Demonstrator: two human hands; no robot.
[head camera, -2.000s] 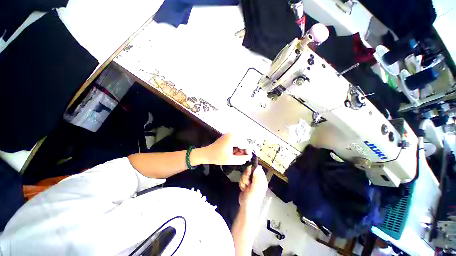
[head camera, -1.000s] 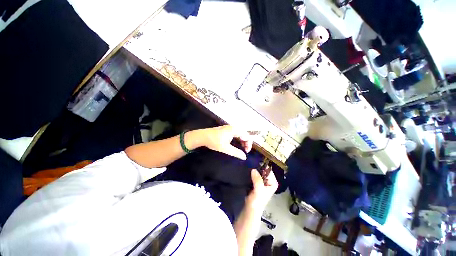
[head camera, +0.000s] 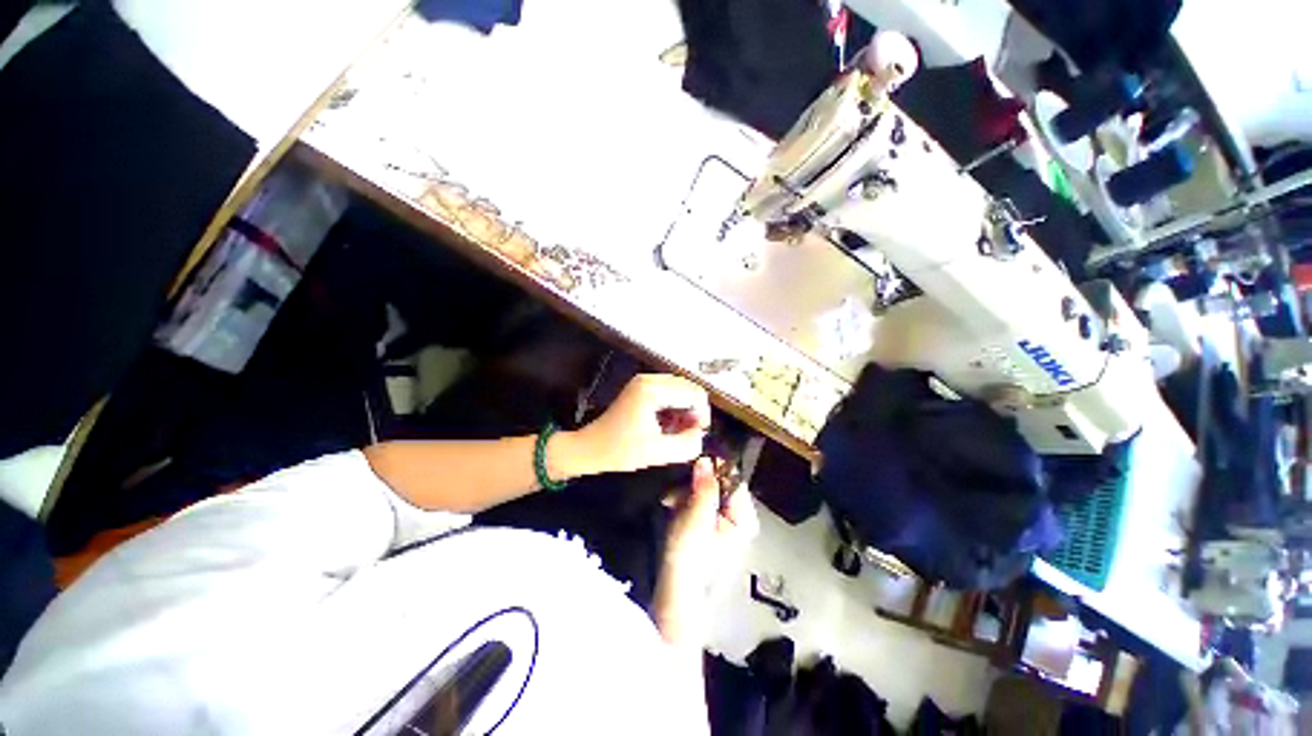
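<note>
My left hand (head camera: 643, 427), with a green bracelet, is curled just below the front edge of the sewing table (head camera: 554, 288). Its fingertips are close together; whether they pinch a thread or cloth edge is too fine to see. My right hand (head camera: 697, 521) is just below it, its fingers closed around small dark metal snips (head camera: 727, 483). The fingertips of both hands nearly meet. Black cloth (head camera: 612, 521) lies in the lap under my hands, hard to separate from the dark background.
A cream-white JUKI sewing machine (head camera: 993, 288) stands on the table. A dark cloth bundle (head camera: 935, 482) hangs at the table edge, near a teal basket (head camera: 1089, 525). Black panels (head camera: 108, 216) lie at the left. Dark cloth (head camera: 799, 697) lies on the pale floor.
My hands have come closer together than a second ago, when they were apart over the dark cloth. The camera view has shifted a little, showing more floor.
</note>
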